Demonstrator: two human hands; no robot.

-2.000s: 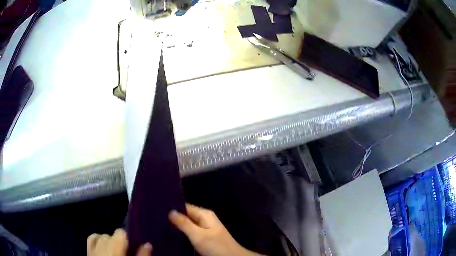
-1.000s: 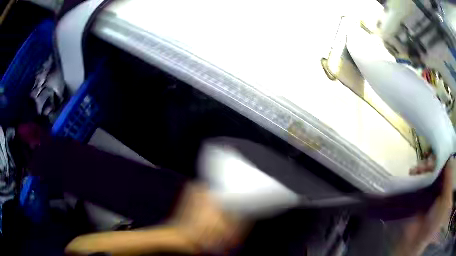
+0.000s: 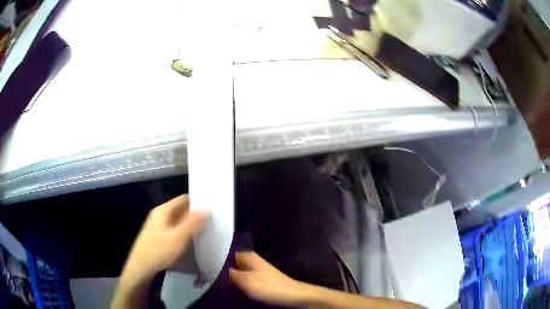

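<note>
A long narrow strip (image 3: 211, 139) runs pale face up from the machine bed over the table's front edge towards the lap. Its near end is rounded, with dark fabric (image 3: 242, 241) under and beside it. My left hand (image 3: 166, 235) holds the strip's left edge near that end, slightly blurred. My right hand (image 3: 259, 279) holds the dark fabric at the right of the end. Some fingertips are hidden by the cloth. The needle area is washed out by glare.
Open silver snips (image 3: 362, 54) lie right of the strip beside a dark flat rectangle (image 3: 419, 69) and dark scraps (image 3: 344, 17). Dark pieces (image 3: 33, 78) lie at the table's left. Taped ruler edge (image 3: 338, 134) in front. Blue basket (image 3: 494, 253) and pale panel (image 3: 425, 256) lower right.
The view swung left and back. The strip, dark side mostly up two seconds ago and bent in a loop one second ago, now lies straight with its pale face up.
</note>
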